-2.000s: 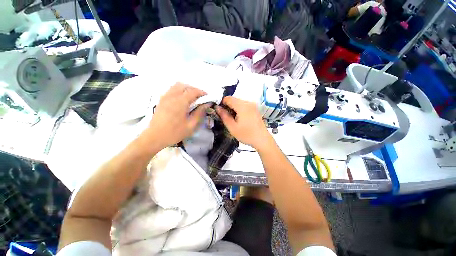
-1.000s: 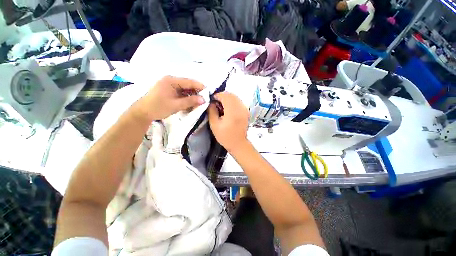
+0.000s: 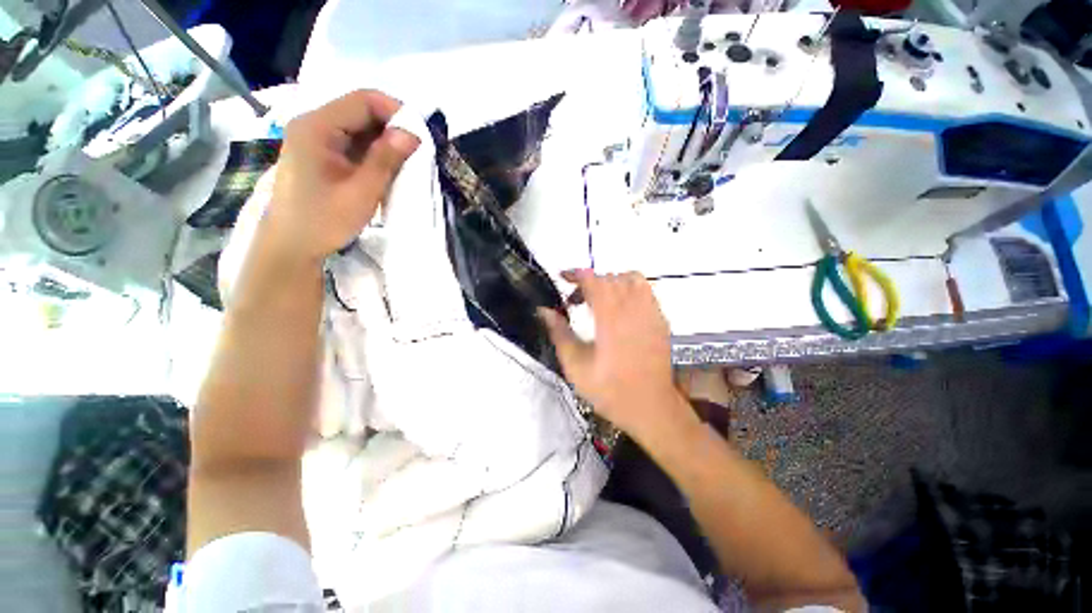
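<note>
The white padded lining [image 3: 461,419] lies over my lap and the table's front edge, with dark stitch lines. Its upper edge opens onto dark plaid shell fabric [image 3: 503,269]. My left hand [image 3: 341,168] pinches the white edge at its top between thumb and fingers, raised above the table. My right hand [image 3: 611,335] is lower and to the right, at the plaid edge, with thumb and fingertips on the fabric; part of the grip is hidden. The sewing machine head [image 3: 707,96] stands to the right, and the garment is apart from its needle area.
Scissors [image 3: 853,281] with green and yellow handles lie right of my right hand. A thin brown-handled tool [image 3: 956,299] lies beyond them. A black strap [image 3: 844,90] hangs over the machine. Another machine part [image 3: 72,216] stands at left. Plaid fabric [image 3: 120,503] is low at left.
My hands have moved apart: the left up and leftward with the white edge, the right down along the plaid edge. The garment has opened to show more plaid. The view has shifted closer and lower.
</note>
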